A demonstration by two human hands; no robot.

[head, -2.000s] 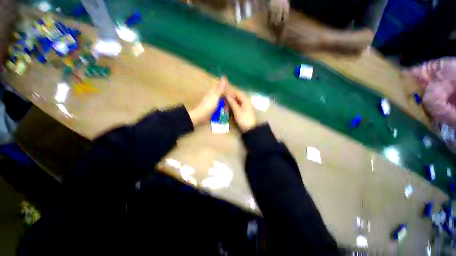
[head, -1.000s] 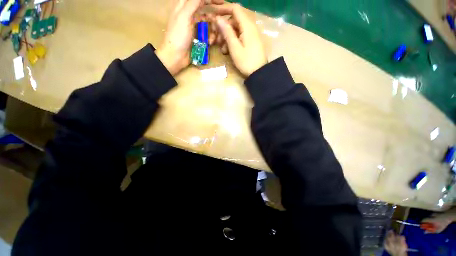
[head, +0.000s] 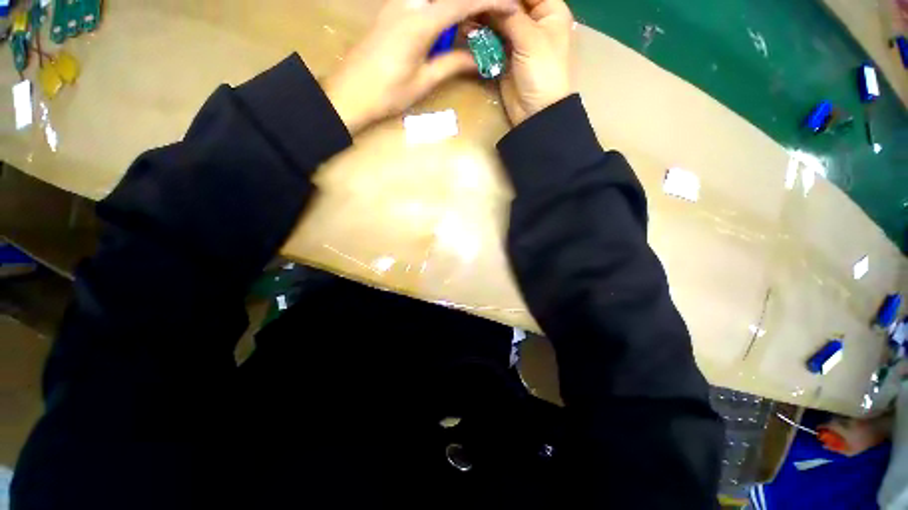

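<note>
My left hand (head: pixel 403 65) and my right hand (head: pixel 538 50) are together at the top edge of the view, above the tan tabletop. My left hand holds a blue battery pack (head: pixel 444 41), mostly hidden by its fingers. A small green circuit board (head: pixel 486 52) shows between the hands, against the fingers of my right hand. The wires between board and pack cannot be made out. A flat white rectangle (head: pixel 431 126) lies on the table just below the hands.
The green belt (head: pixel 697 60) runs at the upper right with blue packs (head: pixel 819 117) on it. Another white rectangle (head: pixel 682 183) and a blue pack (head: pixel 825 357) lie on the table at right. Green boards (head: pixel 76 14) and yellow parts (head: pixel 60 73) are upper left. A neighbour's hand (head: pixel 856 434) holds an orange-handled tool.
The board has shifted to the right and turned, and now lies by my right fingers; the blue pack is more covered by my left hand. The view has shifted slightly.
</note>
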